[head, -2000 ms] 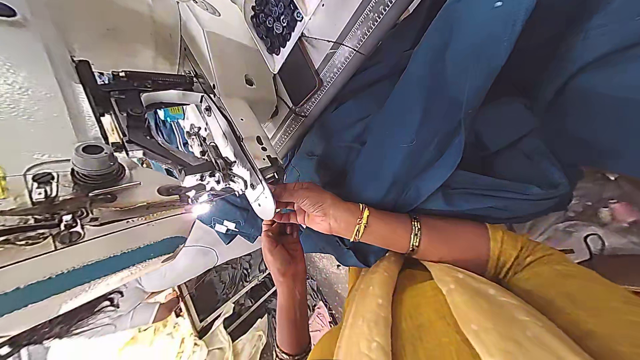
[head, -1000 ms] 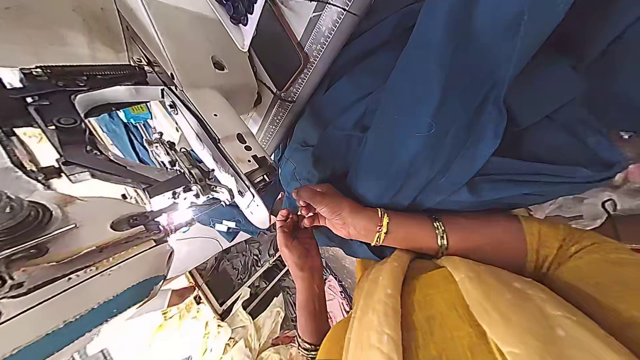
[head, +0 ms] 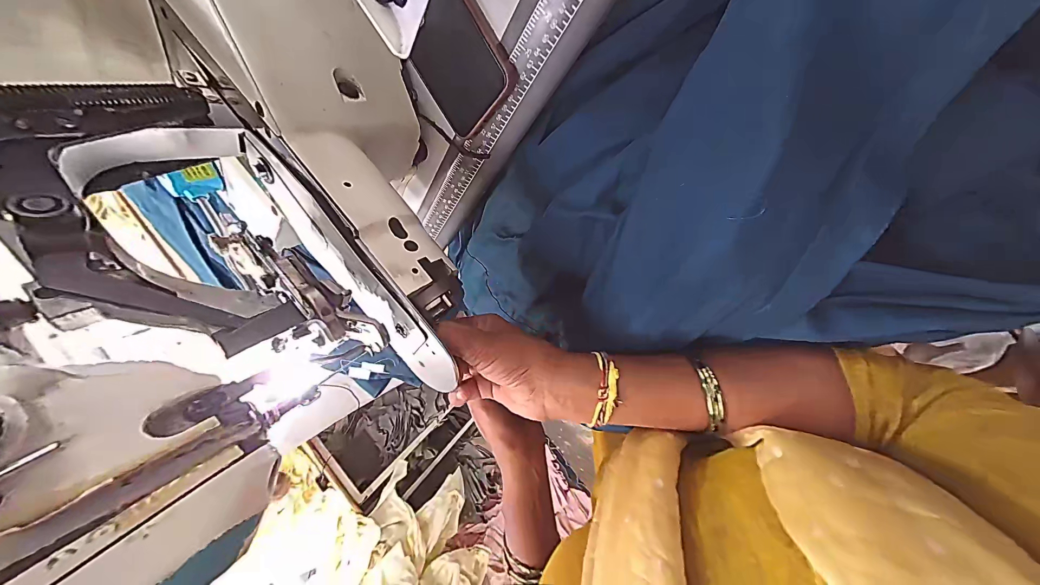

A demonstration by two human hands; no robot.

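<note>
My right hand (head: 508, 366) is bent beside the rounded white end of a sewing machine (head: 349, 158), and its fingertips are partly hidden there. Just below, my left hand (head: 496, 418) reaches up from the bottom, its fingers mostly covered by my right hand and the machine. Blue fabric (head: 731, 179) lies in large folds above my right forearm and reaches down to my hand. A small part of blue fabric with white patches also shows by the lit presser foot area (head: 301, 378). Whether either hand pinches the fabric cannot be seen.
A smartphone (head: 459, 69) lies by a ruler strip (head: 524, 81) along the table edge, beside a white tray (head: 398, 32). Below the machine are pale yellow cloth (head: 406, 528) and dark cloth (head: 382, 435) by a metal frame.
The view has moved closer to the machine. My left hand's fingers, visible a second ago near my right fingertips, are now mostly hidden behind my right hand and the machine's end.
</note>
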